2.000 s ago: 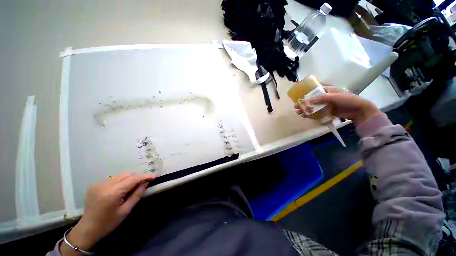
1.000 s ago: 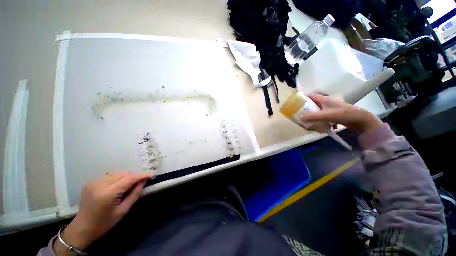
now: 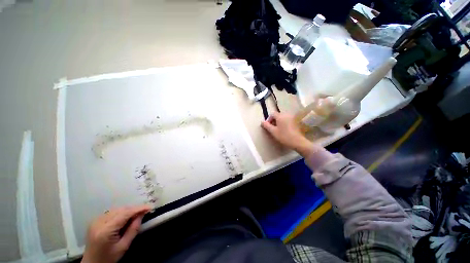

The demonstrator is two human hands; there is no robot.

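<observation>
My left hand point(image 3: 113, 228) pinches the left end of a long thin black strip point(image 3: 198, 195) lying along the table's front edge on the gluing sheet point(image 3: 170, 95). My right hand point(image 3: 288, 132) reaches over the table right of the sheet; its fingertips close on the lower end of a short black strip point(image 3: 264, 108). That strip's upper end lies by a white cloth or paper point(image 3: 240, 77). The pale glue bottle point(image 3: 337, 112) is beyond my right hand, its long cone nozzle pointing up and right. Its lower part is blurred and partly hidden.
A heap of black cut pieces point(image 3: 250, 33) and a clear capped bottle point(image 3: 304, 42) lie at the back, beside a white block-like object point(image 3: 332, 64). A dark green machine point(image 3: 425, 51) stands at the right. A blue container point(image 3: 288, 198) is below the table edge.
My right hand has let go of the glue bottle and moved left to the short black strip. The bottle's nozzle now points up instead of down. My left hand still holds the long strip.
</observation>
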